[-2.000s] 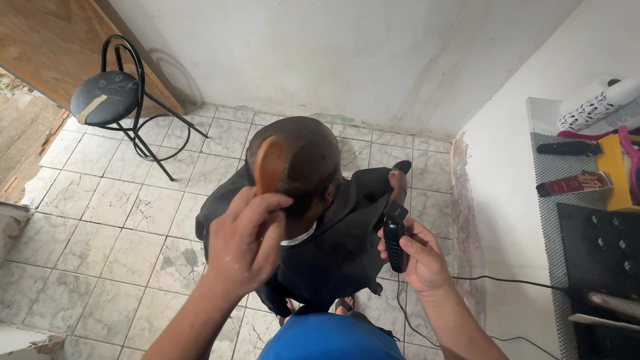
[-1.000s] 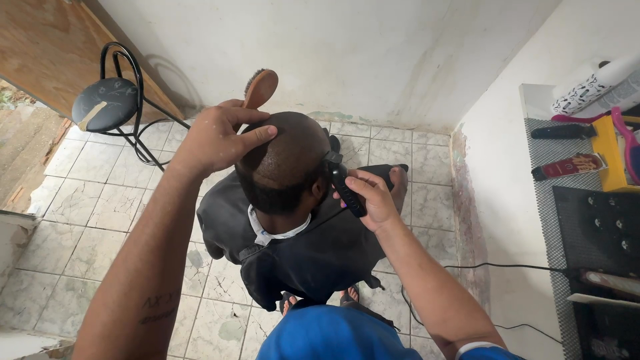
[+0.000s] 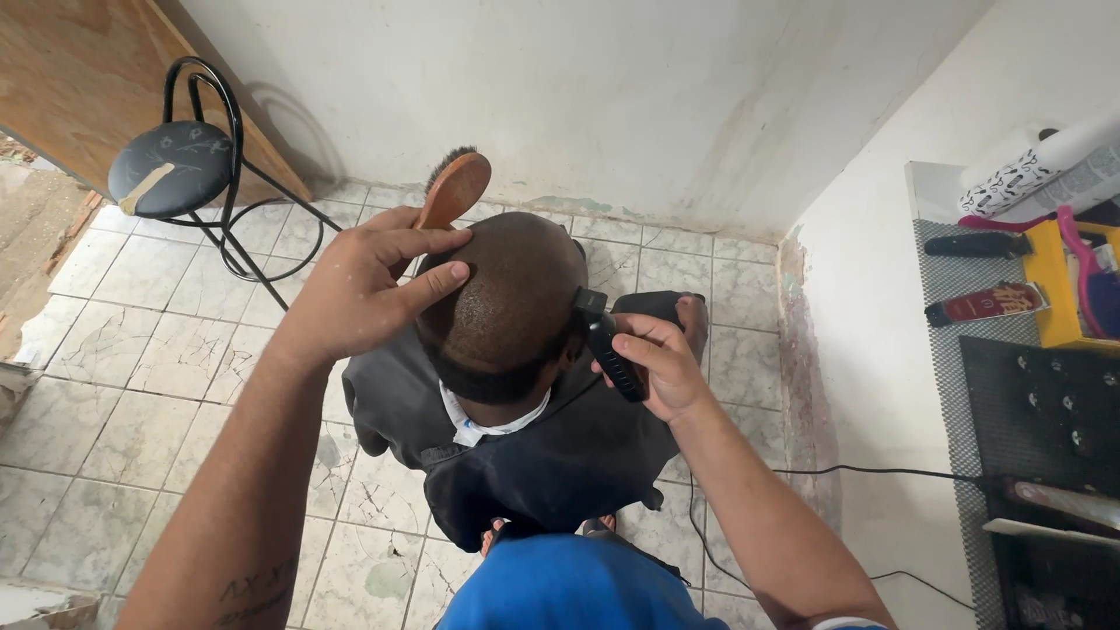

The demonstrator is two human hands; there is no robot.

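Note:
A seated person's closely cropped head (image 3: 512, 289) is below my hands, with a white neck strip (image 3: 490, 429) and a black barber cape (image 3: 542, 477) around the shoulders. My left hand (image 3: 372, 280) rests its fingertips on the left side of the head and holds a wooden hairbrush (image 3: 457, 190), bristles facing up and left, away from the scalp. In my right hand (image 3: 652, 363) is a black hair clipper (image 3: 612, 350), its head against the right side of the person's head above the ear. The brush handle is mostly hidden by my left hand.
A black stool (image 3: 175, 166) stands at the left by a wooden panel (image 3: 79, 79). At right, a shelf (image 3: 954, 420) bears a yellow holder (image 3: 1054, 289), a tube (image 3: 989, 304), a black mat (image 3: 1041, 394) and a paper roll (image 3: 1015, 179). A black cord (image 3: 875, 471) runs beside my right arm.
The brush has moved from over the head to beyond its left side, and my left hand has come to the scalp. My right hand has brought the clipper in against the head's right side.

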